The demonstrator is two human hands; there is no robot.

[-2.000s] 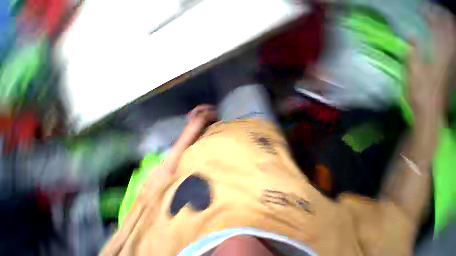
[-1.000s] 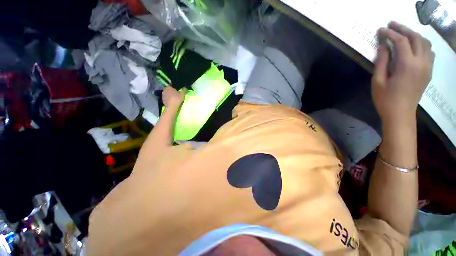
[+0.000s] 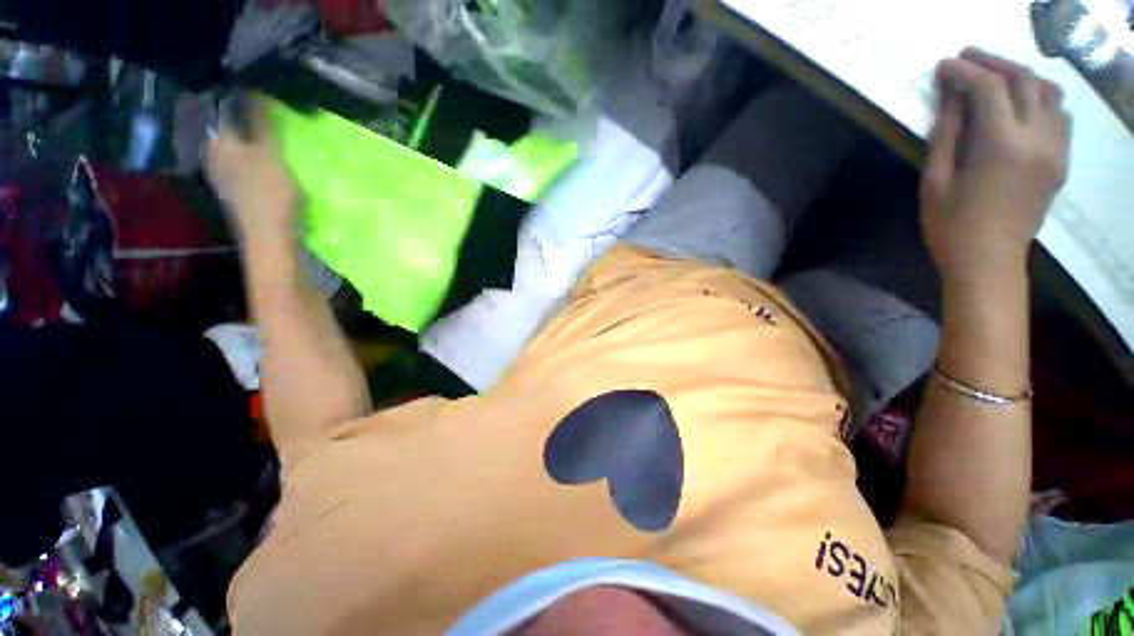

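A black and neon-green cloth panel (image 3: 386,211) lies to the left of my lap, its green part spread flat. My left hand (image 3: 253,168) is blurred and grips the panel's far left corner. A smaller neon-green piece (image 3: 535,164) lies beside it on black cloth. A white cloth or paper piece (image 3: 560,224) lies between the panel and my lap. My right hand (image 3: 1001,155) is at the front edge of the white table (image 3: 858,56) with its fingers curled; whether it holds anything is hidden.
A clear plastic bag (image 3: 510,56) with green pieces is at the top centre. Crumpled grey cloth (image 3: 330,62) lies behind the panel. A shiny metal part (image 3: 1088,37) stands on the table at the top right. Dark red cloth (image 3: 156,224) is at the left. A pale bag (image 3: 1069,578) is at the lower right.
My left hand has moved left and away from my body, drawing the neon-green panel out with it. More of the white piece now shows. My right hand has stayed nearly still since one second ago.
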